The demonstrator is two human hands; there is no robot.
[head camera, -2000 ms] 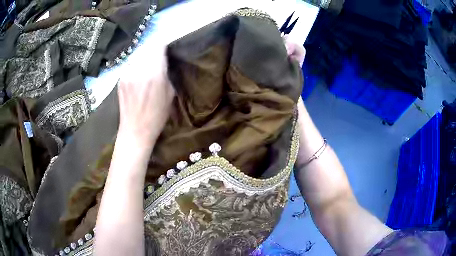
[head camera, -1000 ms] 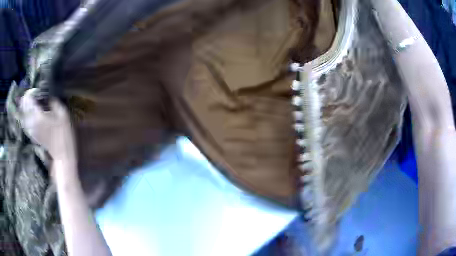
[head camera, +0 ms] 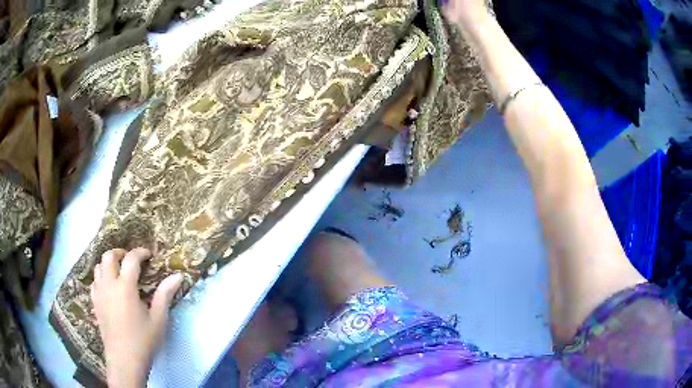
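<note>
A brown-gold paisley jacket (head camera: 250,129) lies outside up, slanting across the white table. Braid trim (head camera: 345,125) and pale loops (head camera: 250,226) run along its lower right edge. Another trimmed panel (head camera: 455,98) hangs past the table edge, with brown lining and a white label (head camera: 396,149) beside it. My left hand (head camera: 125,303) grips the cloth near its lower left end, thumb by the edge. My right hand (head camera: 467,10) is at the panel's top, cut off by the frame's top edge; its grip is hidden. No snips can be made out clearly.
More paisley garments (head camera: 23,204) are heaped at the left and upper left of the white table (head camera: 284,239). Dark cloth (head camera: 577,53) and blue bundles (head camera: 641,216) are at the right. Thread clumps (head camera: 455,220) lie on the pale floor. My lap in purple cloth (head camera: 364,341) is below.
The jacket has gone from lining-side view, raised and spread between my hands, to lying paisley side up on the table. My left hand is lower; my right hand is at the top edge.
</note>
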